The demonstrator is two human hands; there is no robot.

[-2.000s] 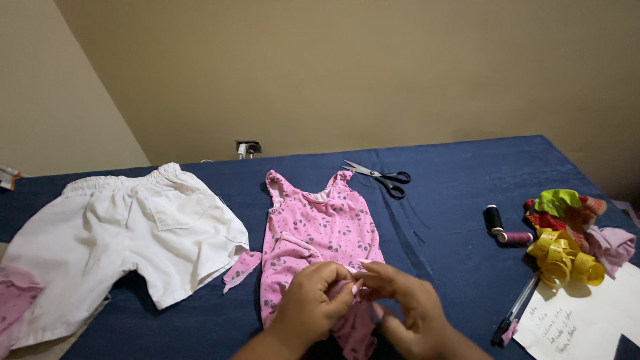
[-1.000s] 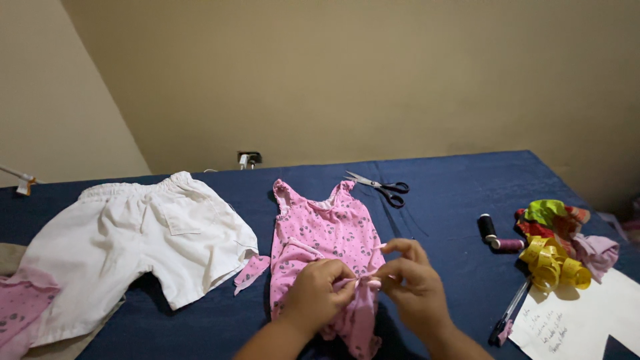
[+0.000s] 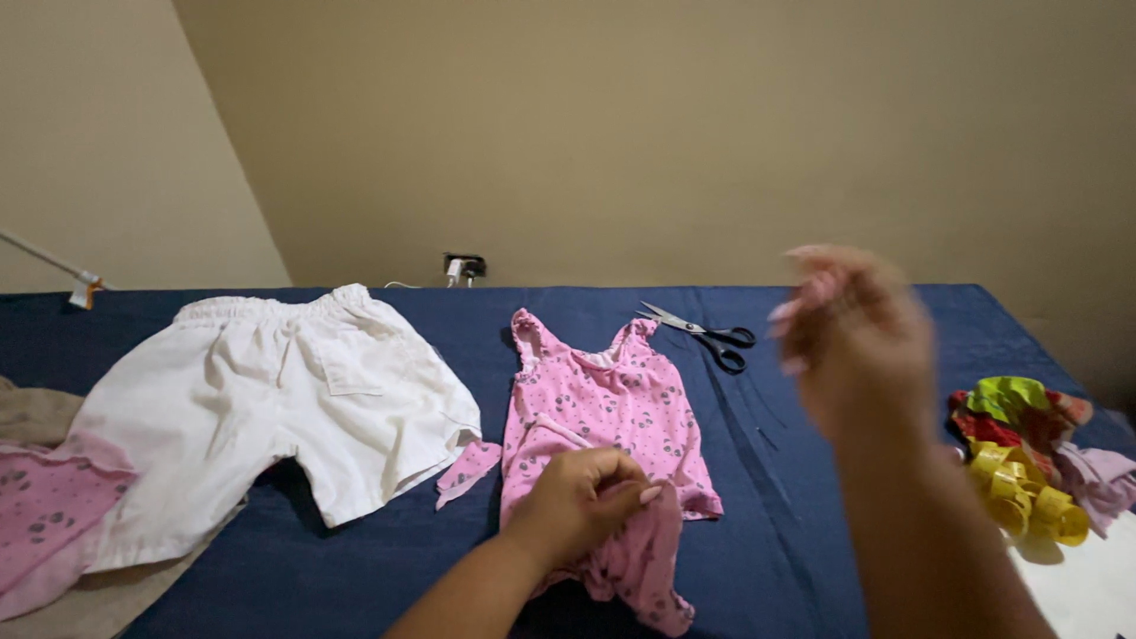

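Observation:
A pink printed sleeveless garment (image 3: 612, 399) lies on the blue cloth. My left hand (image 3: 586, 501) pinches its lower part, whose gathered fabric hangs below the fingers. My right hand (image 3: 852, 333) is raised to the right of the garment, blurred, with fingers bent together; whether it holds a needle or thread cannot be told. Black-handled scissors (image 3: 701, 333) lie by the garment's right shoulder strap, blades slightly apart. A small pink fabric scrap (image 3: 468, 473) lies between the garment and white shorts (image 3: 275, 408).
Pink printed fabric (image 3: 53, 515) and beige cloth (image 3: 35, 413) lie at the left. A yellow measuring tape (image 3: 1021, 497), colourful fabric scraps (image 3: 1021, 399) and white paper (image 3: 1078, 577) are at the right. A wall socket with plugs (image 3: 461, 269) is behind the table edge.
My right hand has left the garment, where it was beside my left hand, and has risen up and to the right. My left hand still pinches the fabric.

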